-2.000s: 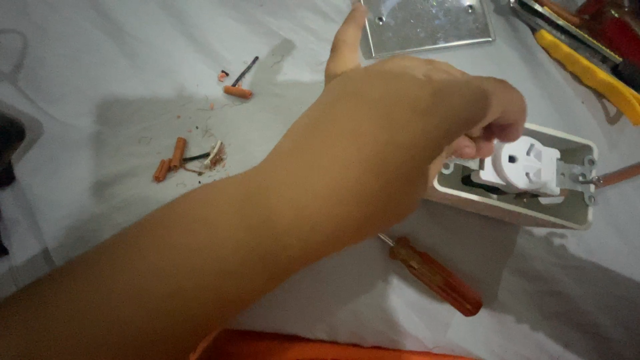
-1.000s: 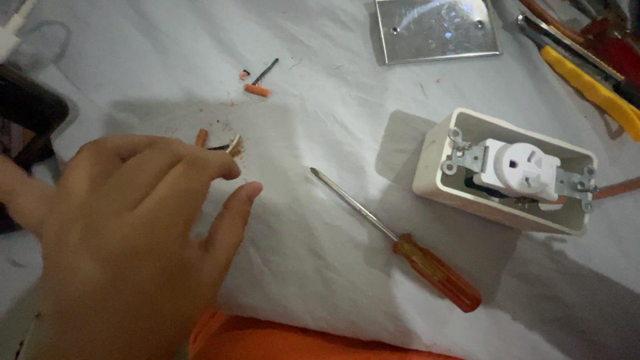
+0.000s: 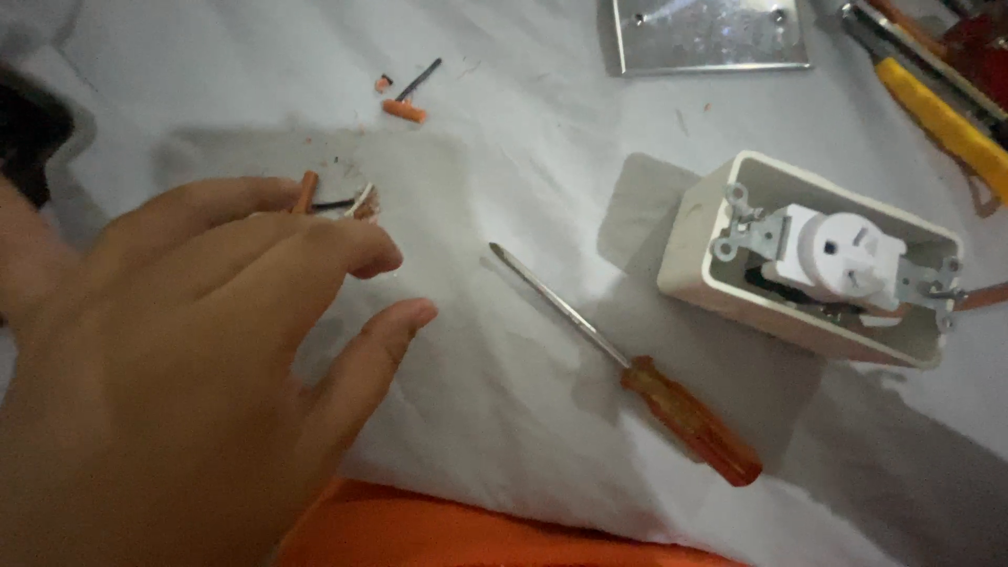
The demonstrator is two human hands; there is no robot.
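Note:
My left hand (image 3: 197,315) is palm down at the left, thumb and forefinger apart, holding nothing that I can see. Its fingers are beside scraps of orange insulation (image 3: 308,191), with a dark strand and a pale scrap near them; part of this pile is hidden. To its right lies a screwdriver (image 3: 685,417) with an amber handle, its tip towards the upper left. A white socket outlet (image 3: 850,256) with metal mounting ears sits in an off-white rectangular box (image 3: 709,228) at the right. My right hand is out of view.
A metal cover plate (image 3: 709,35) lies at the top. Another orange scrap (image 3: 405,110) with a dark strand is at upper centre. Tools, one with a yellow handle (image 3: 937,118), lie at upper right. A dark object (image 3: 27,126) is at the left edge, and orange fabric (image 3: 472,528) at the bottom.
My left hand has moved from the socket outlet at the right to the scraps at the left. The screwdriver's shaft, mostly covered by my hand and arm before, now shows fully.

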